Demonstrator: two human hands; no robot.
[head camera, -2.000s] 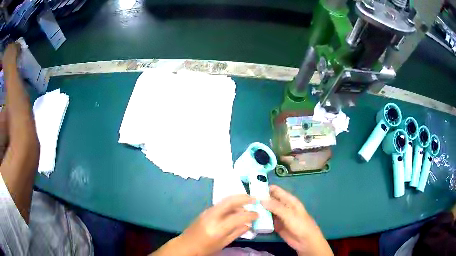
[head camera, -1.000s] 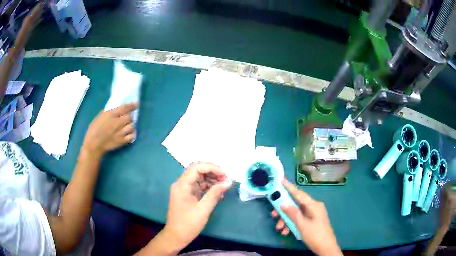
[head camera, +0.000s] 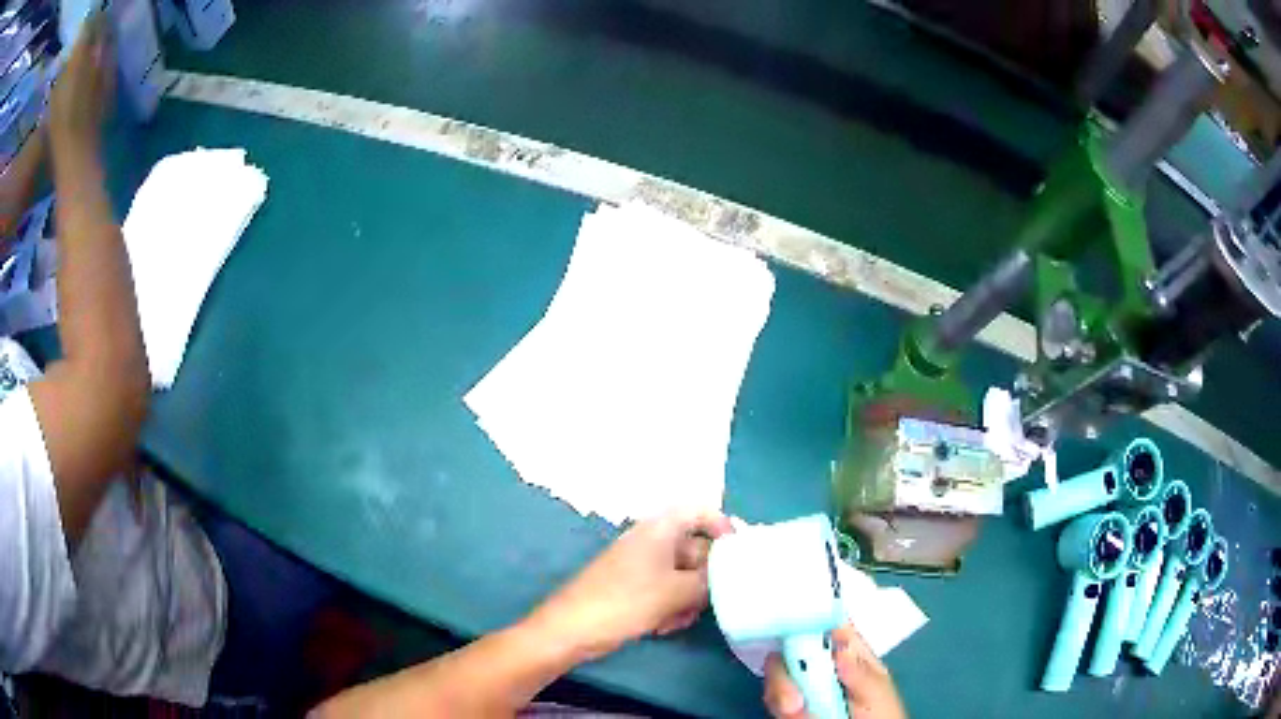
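My right hand (head camera: 850, 681) holds a turquoise handheld fan (head camera: 776, 583) by its handle, near the bench's front edge. The round head points up and is turned side-on. A white sleeve (head camera: 885, 615) shows behind and to the right of the fan. My left hand (head camera: 639, 576) has bent fingers at the left side of the fan head, by the lower edge of the white sleeve stack (head camera: 646, 351). Whether its fingertips grip the fan, a sleeve or something small cannot be told.
A green press (head camera: 920, 372) with a silver fixture (head camera: 944, 464) stands right of the stack. Several fans (head camera: 1079, 604) lie at the far right beside glittering small parts (head camera: 1236, 639). A co-worker's arm (head camera: 99, 337) reaches over another white stack (head camera: 190, 246) at the left.
The view has shifted. The fan head, earlier facing up with its dark centre showing, is now turned side-on. My left hand has come up to it. The co-worker's hand has moved to the far left.
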